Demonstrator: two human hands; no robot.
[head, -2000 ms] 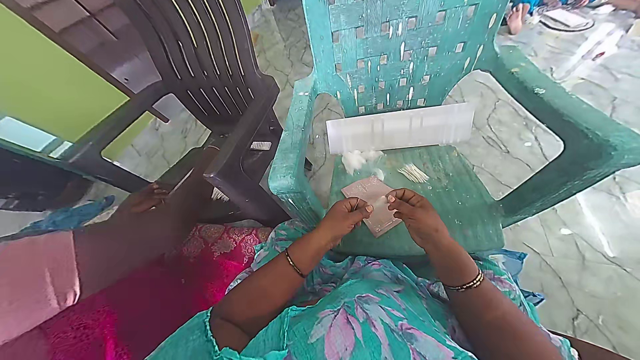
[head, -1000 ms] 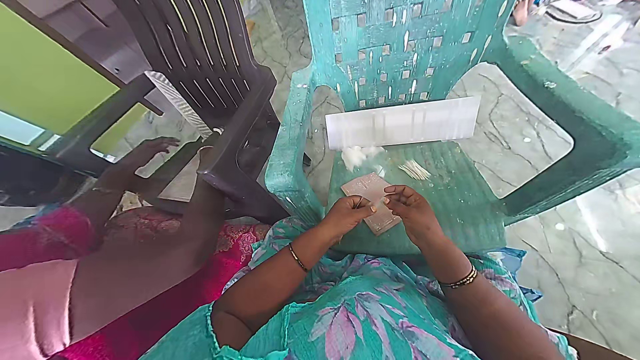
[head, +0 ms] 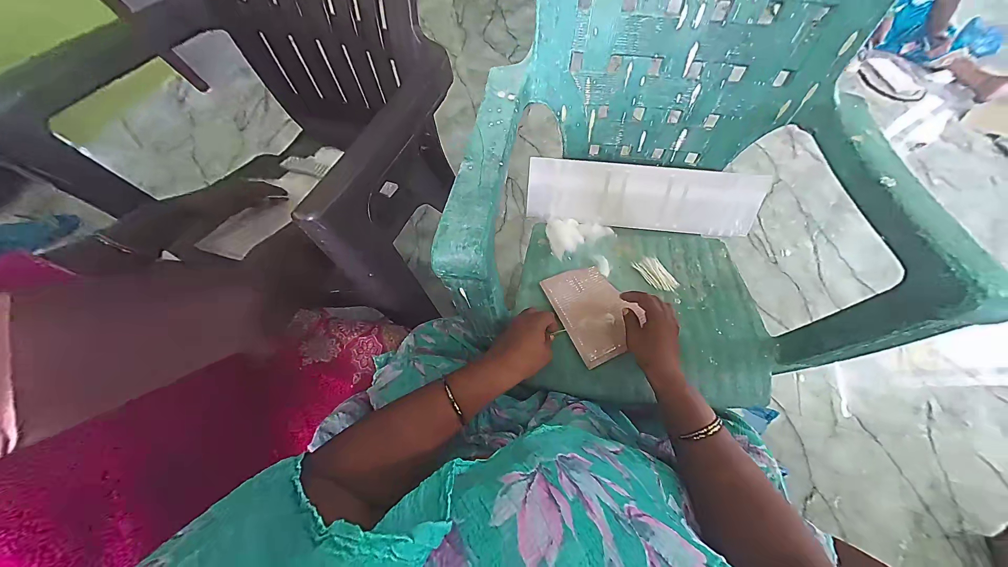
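Observation:
A flat, pale brown rectangular piece (head: 587,316), perhaps card or a packet, lies tilted over the seat of a green plastic chair (head: 709,339). At its right edge my right hand (head: 652,327) grips it, with a small whitish bit between thumb and finger. My left hand (head: 526,343) is closed on a thin yellowish stick (head: 557,332) just left of the piece. Beyond it lie white cotton wool (head: 571,236) and a small bundle of thin pale sticks (head: 655,273). A long white panel (head: 646,197) stands on edge at the seat's back.
To the left, another person's hand (head: 236,201) rests by a pale flat strip (head: 256,224) at a dark brown plastic chair (head: 378,181). The green chair's armrests (head: 472,197) flank the seat. Part of another person (head: 941,39) shows at the upper right, near things on the marble-patterned floor.
My hands were close together at the brown piece; the left hand has moved left, away from the right, and a thin stick now shows at it. The neighbour's hand and pale strip have moved.

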